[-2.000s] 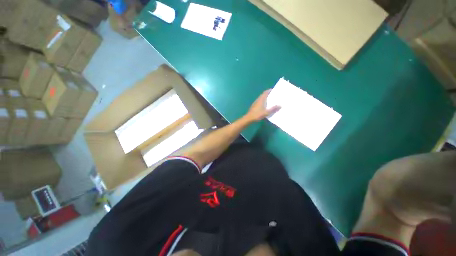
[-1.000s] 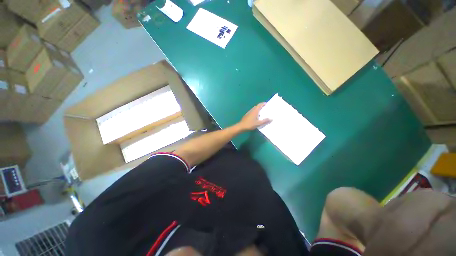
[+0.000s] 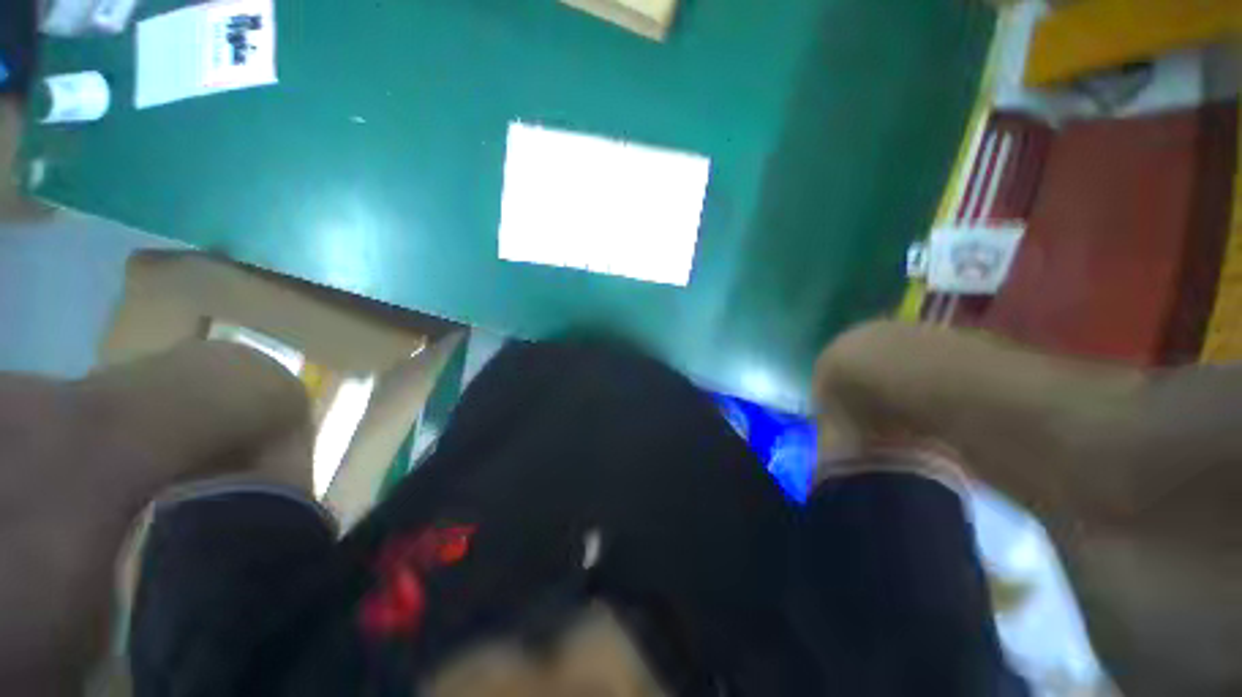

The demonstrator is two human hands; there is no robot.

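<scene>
A white block of grouped retail boxes (image 3: 603, 204) lies on the green bench (image 3: 409, 177), with nothing touching it. Neither of my hands is in view. My bent arms show blurred at the left and right sides, and their forearms run out of the picture. The open shipping carton (image 3: 204, 306) stands beside the bench at the lower left. White rows (image 3: 341, 429) show inside it, partly hidden behind my left arm.
A single small box (image 3: 975, 259) lies at the yellow edge of the dark red surface (image 3: 1110, 232) on the right. A printed sheet (image 3: 204, 55) and a white roll (image 3: 75, 98) lie at the upper left. A tan cardboard piece (image 3: 633, 11) shows at the top.
My left hand has let go of the white block and left the picture. The view has turned and shifted right, showing the red surface. Both arms are now bent close to the camera.
</scene>
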